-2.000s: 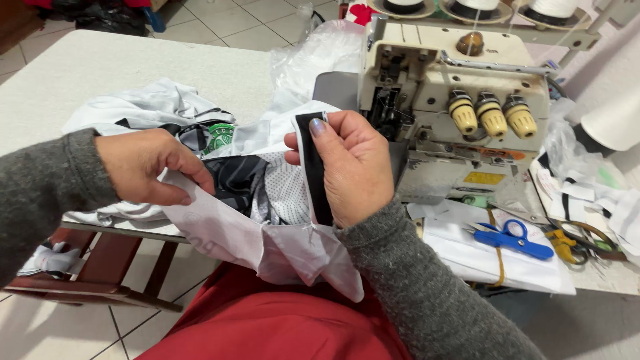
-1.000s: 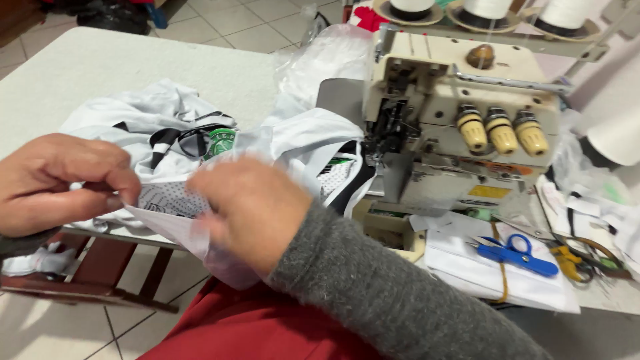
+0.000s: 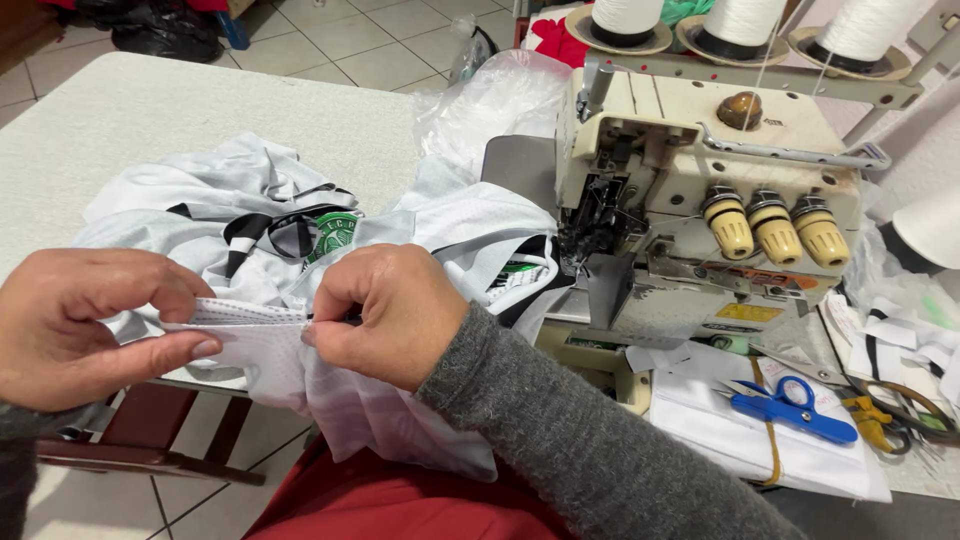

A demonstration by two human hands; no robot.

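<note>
My left hand (image 3: 105, 326) pinches one end of a folded edge of thin white fabric (image 3: 262, 352) between thumb and fingers. The other end is gripped by my right hand (image 3: 386, 311), with a bit of black showing between its fingertips. The fabric hangs down over my lap. Behind my hands, a heap of white garments (image 3: 202, 180) with black trim and a green round crest (image 3: 330, 234) lies on the table. More white and black fabric (image 3: 487, 217) reaches the needle area of the overlock sewing machine (image 3: 720, 172) at the right.
Thread cones (image 3: 626, 19) stand above the machine. Blue thread snips (image 3: 795, 412) lie on stacked white fabric pieces (image 3: 705, 442), beside scissors with dark handles (image 3: 911, 409) and a yellow-handled tool (image 3: 870, 424). A clear plastic bag (image 3: 495, 101) sits behind the fabric on the pale table (image 3: 300, 97).
The black strip in my right hand two seconds ago is now mostly hidden. Both hands have moved left, and my right hand, blurred one second ago, is now steady at the fabric edge.
</note>
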